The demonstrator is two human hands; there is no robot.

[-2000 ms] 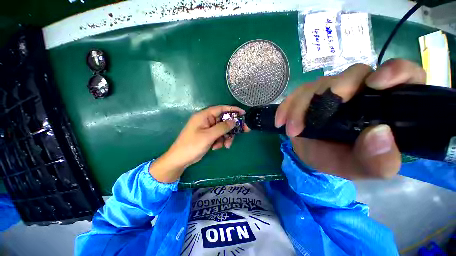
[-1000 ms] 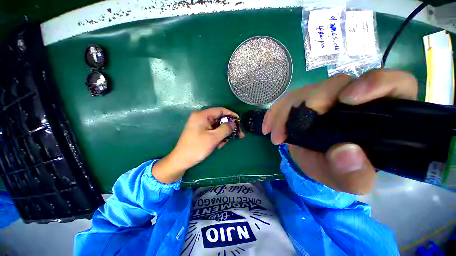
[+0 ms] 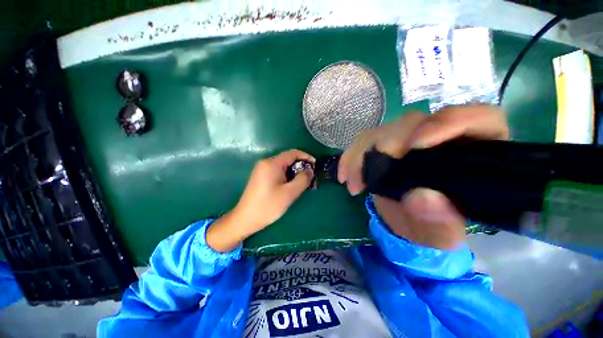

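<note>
My left hand (image 3: 268, 191) holds a small round assembly (image 3: 301, 170), dark with silvery details, between thumb and fingers above the green mat. My right hand (image 3: 416, 165) is wrapped around a thick black electric screwdriver (image 3: 489, 173) with a green-and-white label. The driver lies nearly level and its dark nose (image 3: 328, 168) points left at the assembly, very close to it. Whether the bit touches the assembly cannot be told. The round screw dish (image 3: 344, 104), full of silvery grains, lies just beyond the nose. The right hand and driver are partly blurred.
Two more round assemblies (image 3: 131, 119) stand on the green mat (image 3: 178, 191) at upper left. A black blister tray (image 3: 59, 198) covers the left edge. Clear zip bags (image 3: 423, 64), a white and yellow card (image 3: 574, 99) and a black cord (image 3: 527, 53) lie at upper right. A white rail (image 3: 218, 28) runs behind.
The driver and my right hand have shifted left, and more of the label shows. My left hand still holds the assembly, now turned slightly. The view has shifted a little.
</note>
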